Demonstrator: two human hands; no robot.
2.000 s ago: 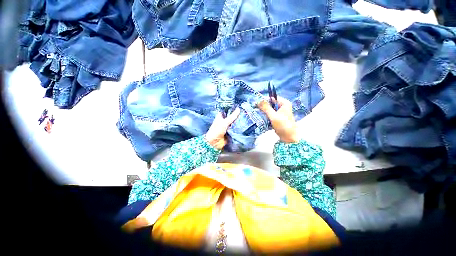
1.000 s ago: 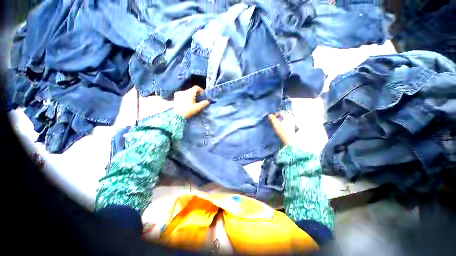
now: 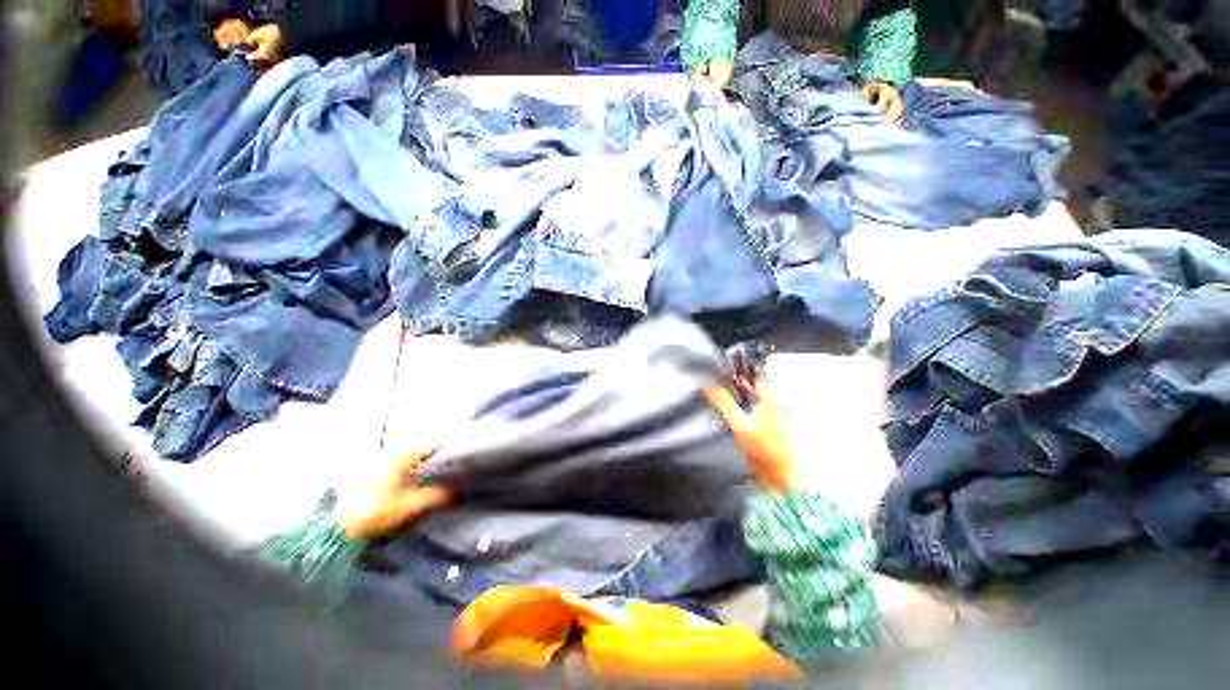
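Observation:
A denim garment (image 3: pixel 594 445) lies bunched and motion-blurred at the table's near edge, with its greyish inside partly showing. My left hand (image 3: pixel 394 496) is at the garment's left edge, blurred; its fingers seem to hold the cloth there. My right hand (image 3: pixel 758 429) is at the garment's upper right edge, with the dark thread snips (image 3: pixel 742 375) at its fingers. Whether the right fingers also grip the cloth is hard to tell.
Denim piles lie at the left (image 3: pixel 290 229), far middle (image 3: pixel 580 216) and right (image 3: pixel 1066 391) of the white table (image 3: pixel 324 452). Another person's hands (image 3: pixel 884 100) in green sleeves touch the far denim. A further person's hand (image 3: pixel 251 41) shows at the far left.
The view has tilted up, showing the far edge and other people. The garment, first spread out, has been turned over and drawn nearer. My left hand has moved left and down.

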